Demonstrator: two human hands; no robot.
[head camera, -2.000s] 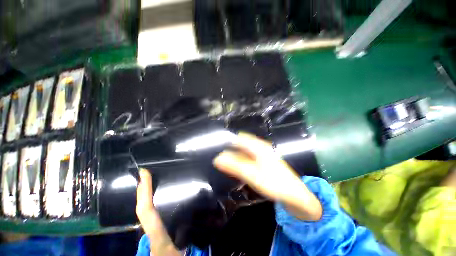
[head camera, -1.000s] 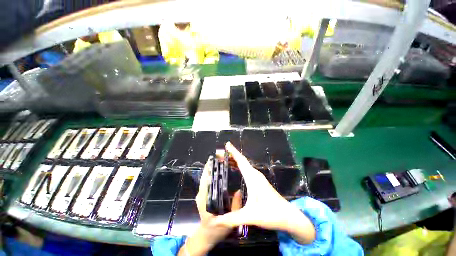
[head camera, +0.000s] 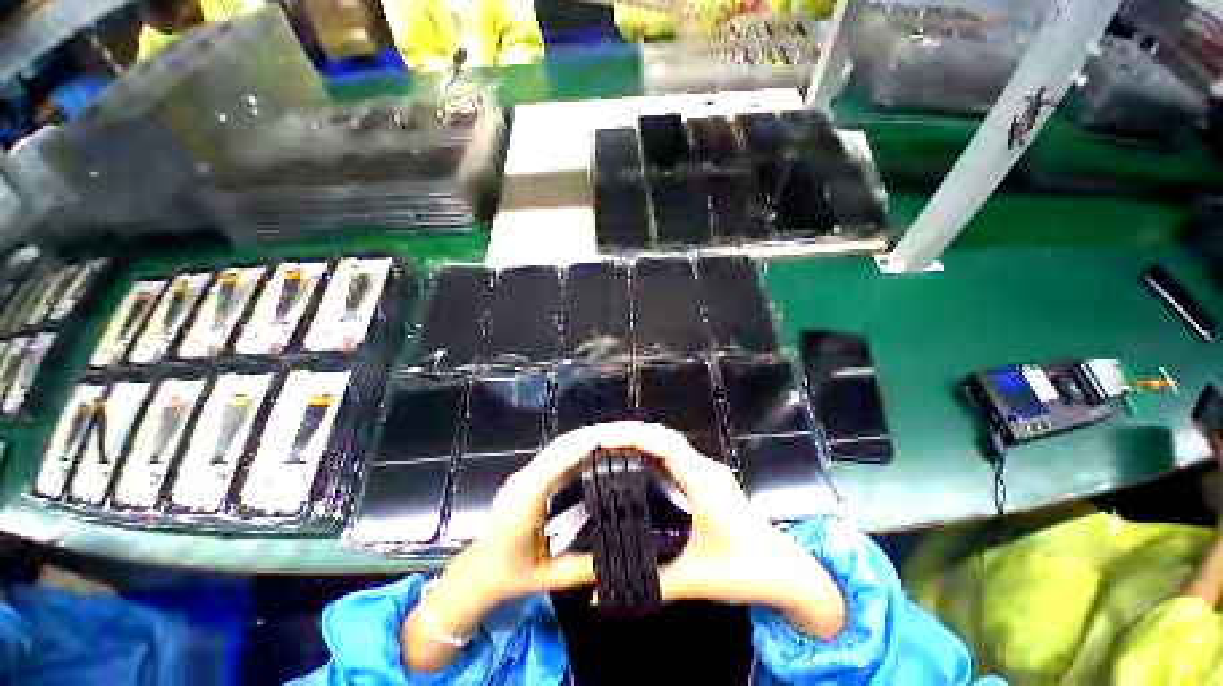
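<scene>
A stack of screens (head camera: 624, 536) stands edge-on between both my hands, showing as several dark bars. My left hand (head camera: 516, 529) grips it from the left and my right hand (head camera: 738, 543) from the right. The fingertips of both hands meet at its far end. Below and beyond the hands lies a clear blister tray (head camera: 463, 369) with two rows of black screens (head camera: 409, 462). The near-row pockets in the middle are partly hidden by my hands.
Screens lying back side up (head camera: 195, 429) fill a tray at left. Stacked trays (head camera: 356, 174) stand behind it. A white board (head camera: 543, 215) bears another tray of black screens. At right are a loose black screen (head camera: 848, 395), a small tester (head camera: 1046, 402), a white post (head camera: 999, 141) and a coworker's yellow sleeve (head camera: 1033, 590).
Both hands have moved slightly toward me and now wrap the stack from both sides, its edges facing up. The view has tilted down. Earlier the hands were apart over the tray.
</scene>
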